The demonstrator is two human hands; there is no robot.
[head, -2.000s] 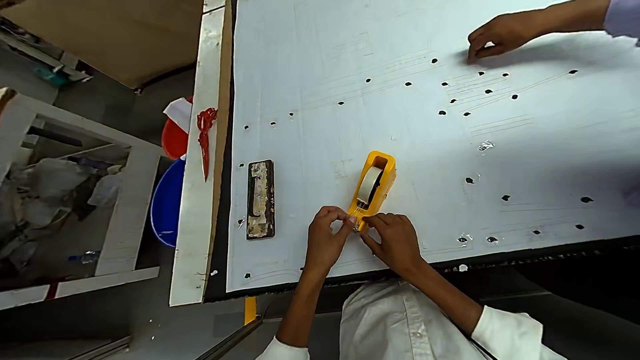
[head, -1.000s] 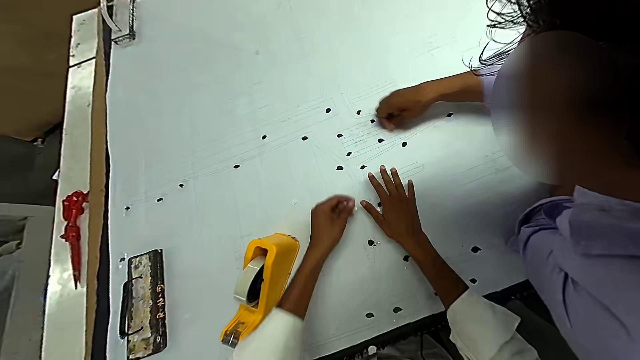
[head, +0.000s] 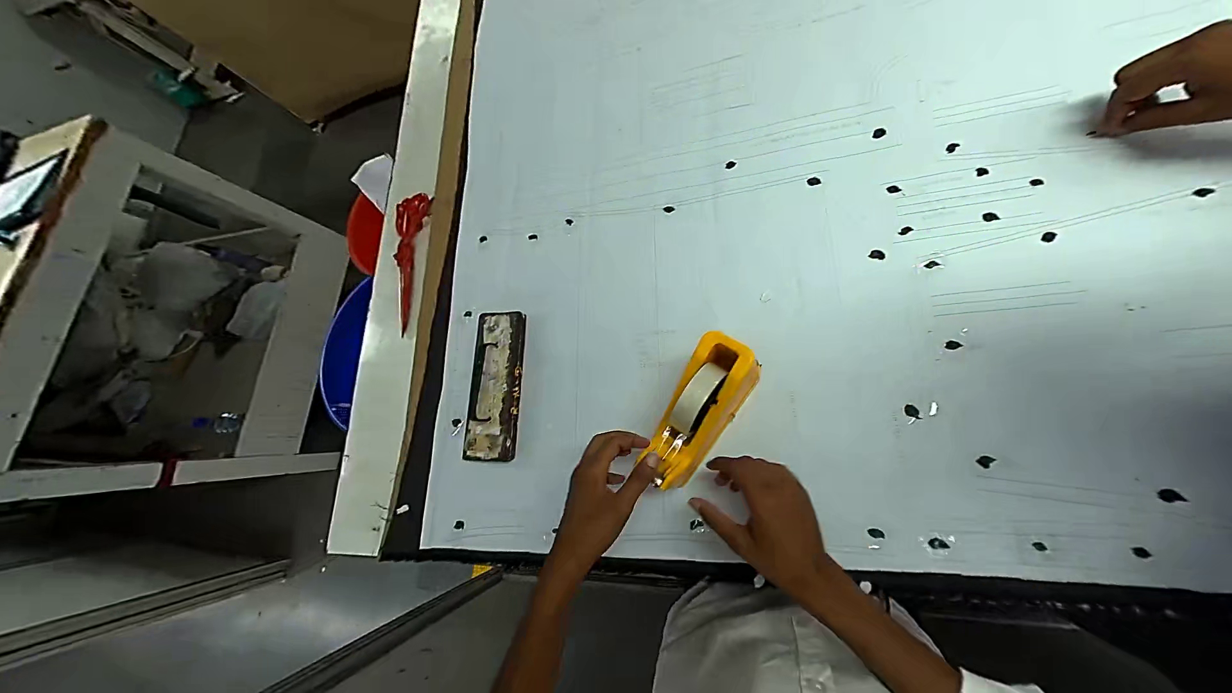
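A yellow tape dispenser (head: 743, 385) with a roll of clear tape (head: 695, 399) lies tilted on a large white sheet (head: 597, 289) marked with pencil lines and small dark pieces. My left hand (head: 602, 496) is at the dispenser's cutting end, thumb and index finger pinched at the tape's end. Just right of that end is my right hand (head: 765, 520), fingers apart and curved, with nothing visible in it. Left of the dispenser lies a worn metal block with a handle (head: 496, 385). Another person's hand (head: 1169, 82) touches the sheet at the upper right.
Red-handled scissors (head: 408, 255) rest on the white table edge (head: 371, 462) at the left. Beyond it stand a red tub (head: 364, 234) and a blue tub (head: 345, 356). Farther left is a white frame (head: 294, 337) with plastic bags inside.
Both my hands have moved from the dark pieces on the sheet back to the tape dispenser. The other person's head and body no longer show; a hand remains. The view has shifted.
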